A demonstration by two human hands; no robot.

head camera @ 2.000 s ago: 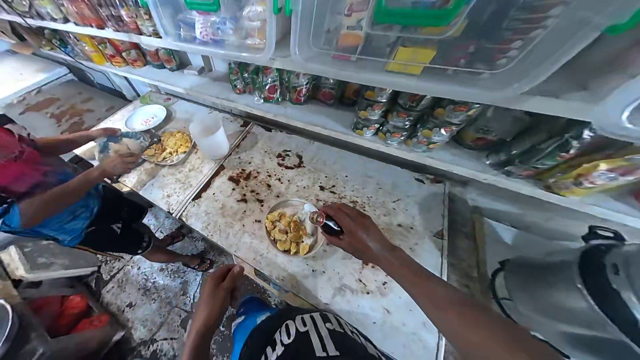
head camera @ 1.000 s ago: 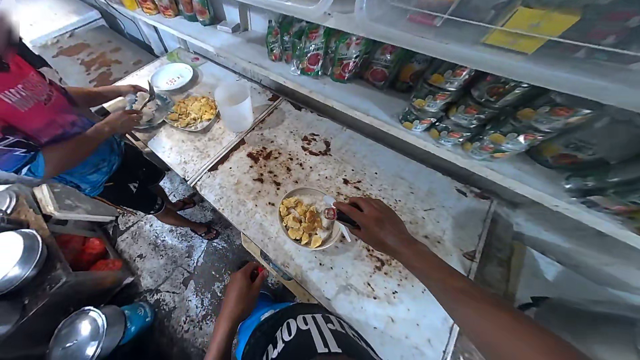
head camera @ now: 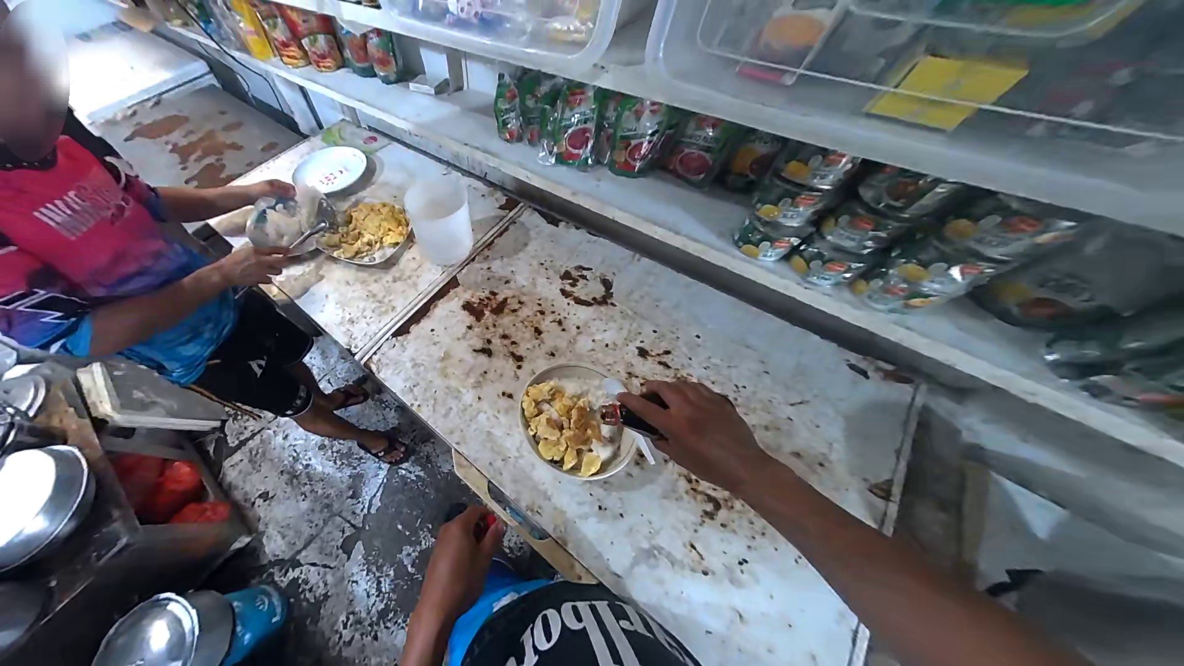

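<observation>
My right hand [head camera: 698, 430] is closed around a small dark bottle [head camera: 634, 418], tilted with its neck over a round plate [head camera: 603, 472]. Yellow-brown pieces of food [head camera: 558, 425] and something white lie on that plate, and a white utensil handle juts past its right rim. Down near the table's front edge, my left hand [head camera: 462, 555] has its fingers curled on a small red object [head camera: 484, 525], possibly a cap.
A person [head camera: 129, 250] at the left holds a bowl and a spoon beside a plate of yellow food [head camera: 370, 231], a white plate [head camera: 330, 170] and a plastic pitcher [head camera: 439, 220]. Pouches [head camera: 578, 129] line the shelf above. Metal pots [head camera: 42, 504] stand lower left.
The view has swung and come nearer the table. My right hand stays at the plate with the bottle throughout. The other person's hands have shifted about the bowl.
</observation>
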